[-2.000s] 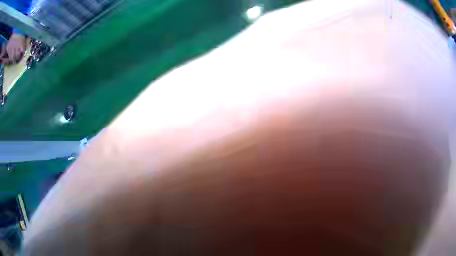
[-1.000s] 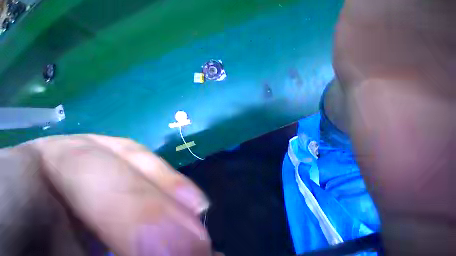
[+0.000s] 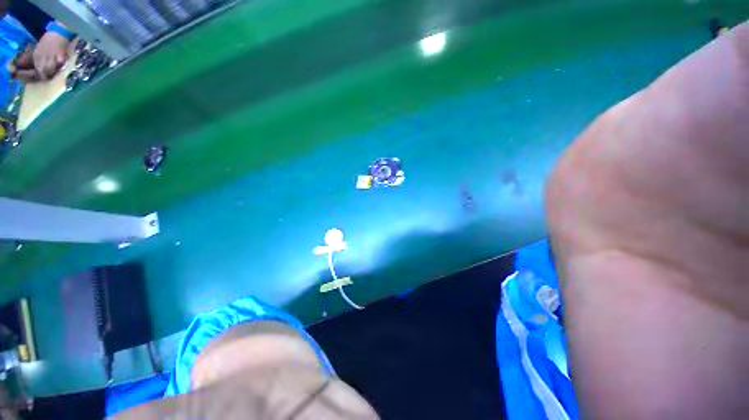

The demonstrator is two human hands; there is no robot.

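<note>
A small round unit [image 3: 386,171] with a silvery-purple centre lies on the green table, a white-yellow tab [image 3: 364,182] at its left side. A second dark unit [image 3: 154,157] lies farther left, on the belt. My left hand [image 3: 275,385] is at the bottom edge, below the units, with a blue cuff at the wrist; its fingers are cut off or hidden. My right hand [image 3: 657,221] is large and blurred at the right edge, very close to the camera; no fingertips show. Whether either hand holds something cannot be seen.
A taped white disc [image 3: 333,239] with a cord is near the table edge. A grey bracket arm [image 3: 74,222] sticks in from the left above a black box [image 3: 123,308]. Another person's hand [image 3: 51,56] is at the upper left. A blue smock [image 3: 534,328] shows lower right.
My left hand has moved down, so its fingers no longer show and the cuff does. The view has shifted, bringing the black box and the other person's hand into sight.
</note>
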